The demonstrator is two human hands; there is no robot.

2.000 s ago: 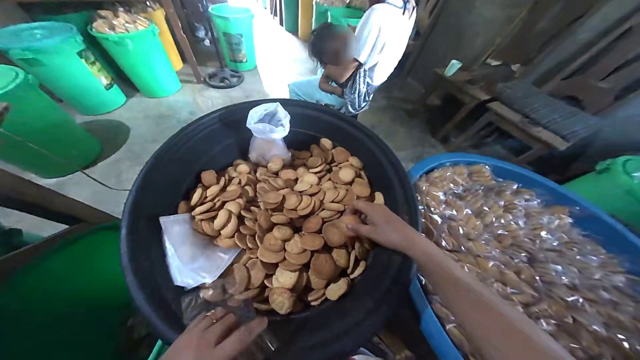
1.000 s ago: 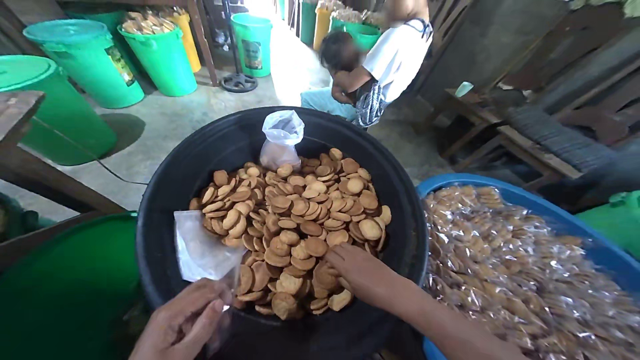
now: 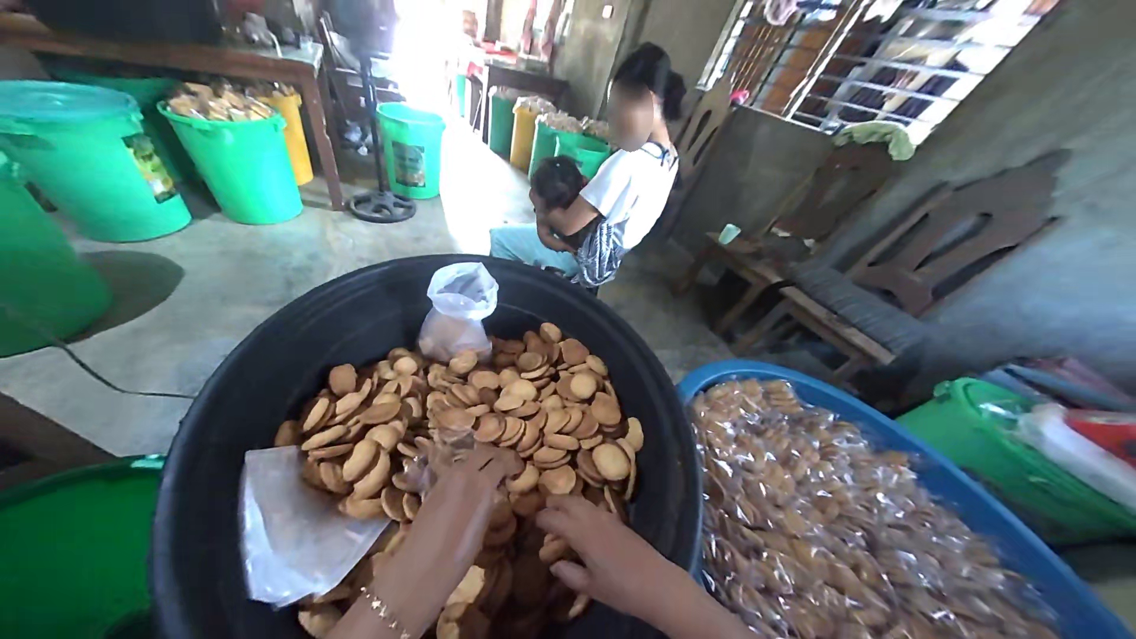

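Observation:
Round brown cookies (image 3: 532,408) fill much of a large black plastic tub (image 3: 293,328). My left hand (image 3: 461,497), with a bracelet at the wrist, reaches over the middle of the pile; clear plastic shows at its fingers, and whether it grips a bag is hard to tell. Just to its right, my right hand (image 3: 595,541) has its fingers curled down at the cookies, touching some at its fingertips. A small open plastic bag (image 3: 457,311) stands at the tub's far side. Flat clear plastic bags (image 3: 297,524) lie on the cookies at the left.
A blue basin (image 3: 754,371) heaped with packed cookies (image 3: 834,515) adjoins the tub on the right. Green bins (image 3: 235,164) stand at the left. Beyond the tub sits a person (image 3: 630,195) holding a child (image 3: 557,191). Wooden chairs (image 3: 941,240) stand at the right wall.
My left hand has moved from the tub's near edge onto the middle of the cookies. My right hand is now lower and nearer to me in the pile. The view has tilted up.

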